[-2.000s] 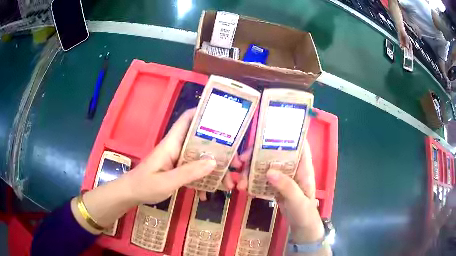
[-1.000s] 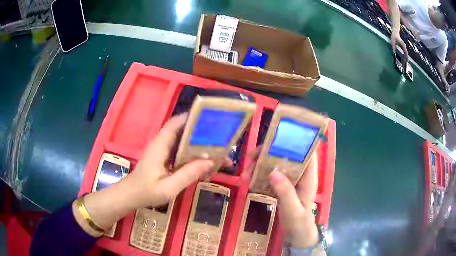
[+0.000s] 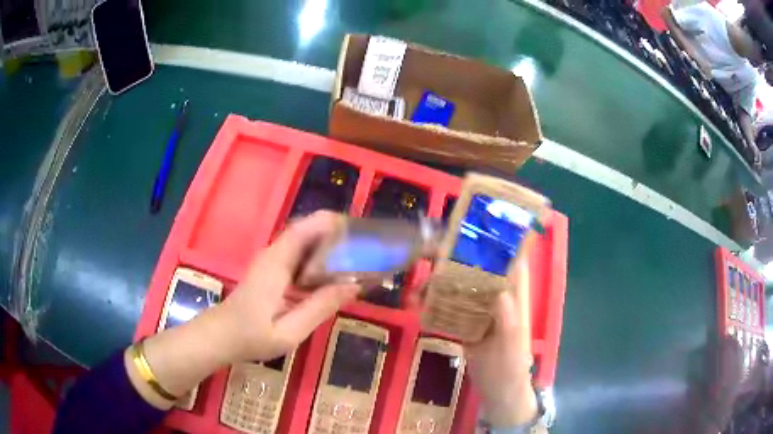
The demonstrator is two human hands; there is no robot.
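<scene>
My left hand (image 3: 271, 292) holds a keypad phone (image 3: 366, 254), blurred and tipped so its blue-lit screen looks flattened, above the middle of the red phone tray (image 3: 241, 191). My right hand (image 3: 504, 352) holds a second gold keypad phone (image 3: 483, 254) upright, its screen lit blue with glare. In the tray's front row several gold phones lie face up with dark screens, one of them left of centre (image 3: 349, 373). In the back row black phone backs (image 3: 326, 188) lie face down, partly hidden by my hands and the held phones. The back row's leftmost pocket is empty.
A brown battery carton (image 3: 441, 140) behind the tray holds white-labelled batteries and a blue one (image 3: 433, 109). A blue pen (image 3: 169, 161) lies left of the tray, a touchscreen phone (image 3: 122, 47) at upper left. Another red tray (image 3: 725, 297) is at right. A person (image 3: 716, 47) is at upper right.
The left phone has tipped from facing me to a flattened, blurred angle. The right phone has tilted, and both screens went from white to blue. The black phone backs show more.
</scene>
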